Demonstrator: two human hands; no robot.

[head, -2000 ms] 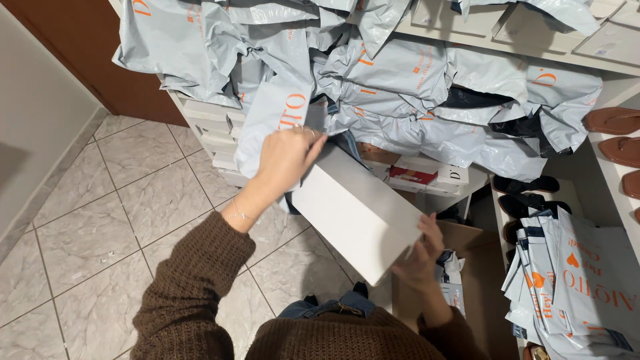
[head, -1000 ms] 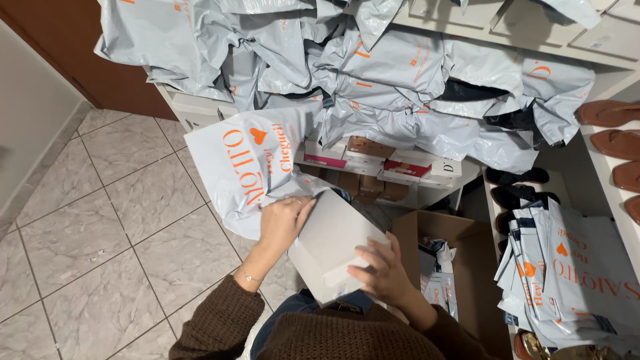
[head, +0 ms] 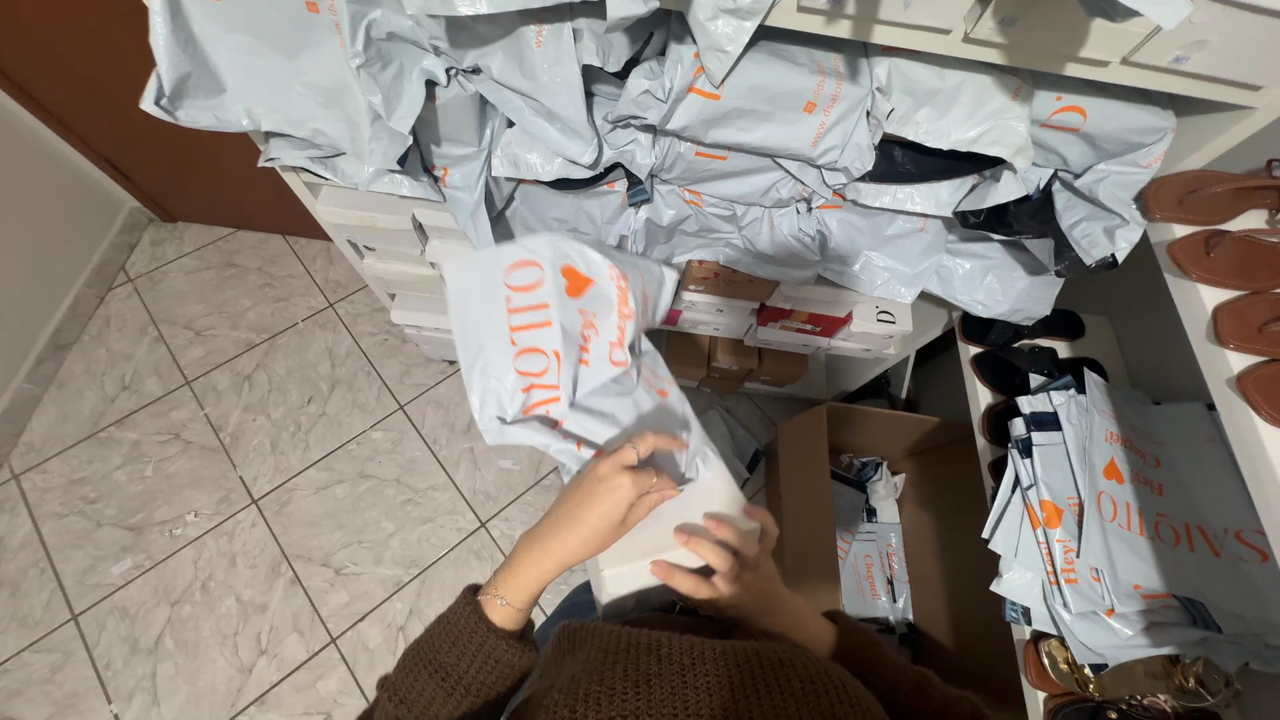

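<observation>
A white cardboard box [head: 665, 530] is held close to my body at the lower middle, its far end inside the mouth of a grey plastic mailing bag [head: 540, 350] with orange print. My left hand [head: 615, 495] grips the bag's edge against the top of the box; its fingertips are partly hidden in the folds. On the box's right side rests my right hand [head: 735, 565], fingers spread over the top face and thumb side out of sight. The bag's closed end sticks out limp, up and to the left, over the tiled floor.
Filled mailing bags [head: 760, 110] lie heaped on a white shelf unit, with shoe boxes [head: 800, 320] beneath. An open carton [head: 800, 480] stands on the floor at right. Flat mailing bags [head: 1170, 500] lie stacked beside sandals [head: 1215, 260] on shelves. Marbled tiles [head: 290, 430] cover the floor at left.
The box was outside the bag's mouth or only at its edge a second ago; now its far end is inside. The bag has swung out from hanging beside the box two seconds ago.
</observation>
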